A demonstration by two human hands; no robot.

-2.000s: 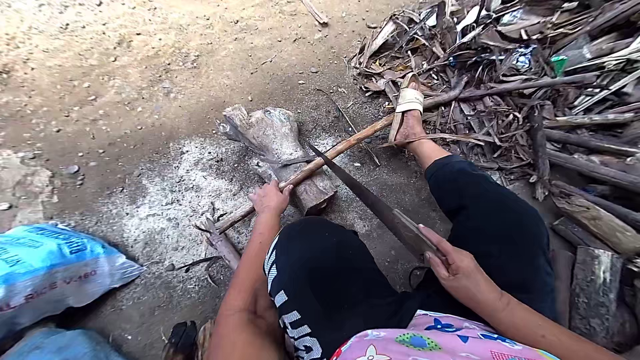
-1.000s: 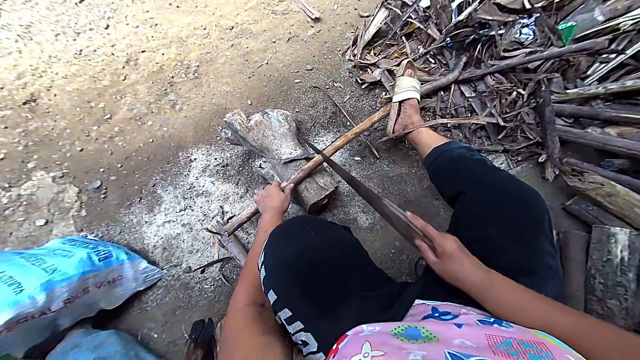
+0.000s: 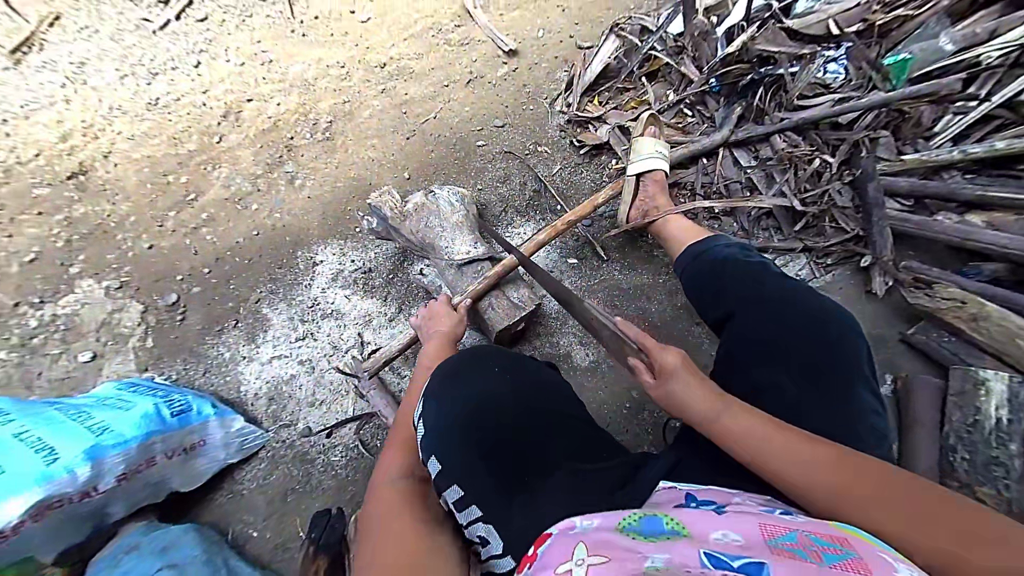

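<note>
My left hand [image 3: 440,320] grips a long wooden stick [image 3: 560,226] that lies slantwise across a short, weathered log [image 3: 454,232] on the ground. The stick's far part passes by my sandalled foot [image 3: 646,172]. In my right hand [image 3: 668,372] is the handle end of a handsaw [image 3: 564,296], its narrowing blade crossing the stick just right of my left hand, over the log. The handle itself is mostly hidden by my fingers. Pale sawdust [image 3: 312,312] is scattered on the soil around the log.
A heap of dry leaves and sticks [image 3: 744,136] fills the upper right. Cut logs and branches [image 3: 960,232] lie along the right edge. A blue and white printed sack [image 3: 120,456] is at the lower left, beside a blue bundle [image 3: 164,552]. A forked twig lies near the stick's lower end.
My right hand, with the saw, has shifted somewhat up and left, the blade still across the stick. My left hand has kept its hold on the stick.
</note>
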